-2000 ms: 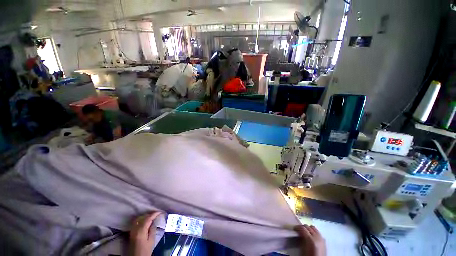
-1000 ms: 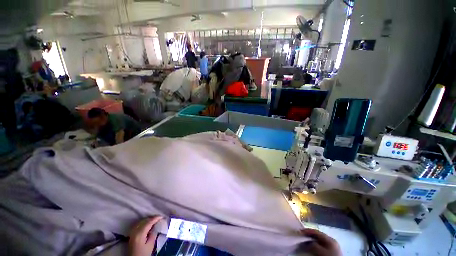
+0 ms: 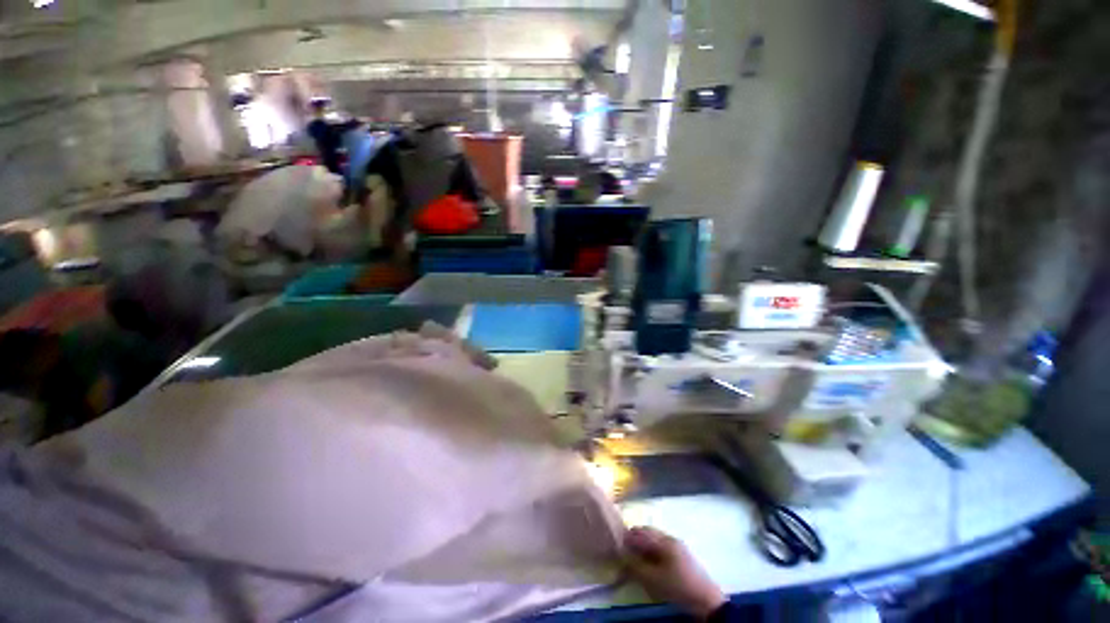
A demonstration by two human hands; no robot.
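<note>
A large pinkish-beige fabric point(image 3: 329, 469) is heaped over the table left of the needle, its right edge running down from the lit needle area. My right hand point(image 3: 663, 570) holds the fabric's right edge near the table's front, below the yellow glow. My left hand is not in view. The white sewing machine point(image 3: 718, 392) stands right of the fabric, blurred, with a dark teal phone point(image 3: 672, 286) upright on its head. No printed label shows on the fabric.
Black-handled shears point(image 3: 789, 533) lie right of the needle. A control box point(image 3: 780, 306) with red digits and thread cones point(image 3: 853, 207) stand behind. A clear bottle point(image 3: 992, 402) is at the table's right end. A grey bin point(image 3: 499, 290) with a blue sheet is behind the fabric.
The view has swung to the right, so the machine appears further left and the table's right end shows. My left hand and the label have gone out of view. My right hand still holds the edge.
</note>
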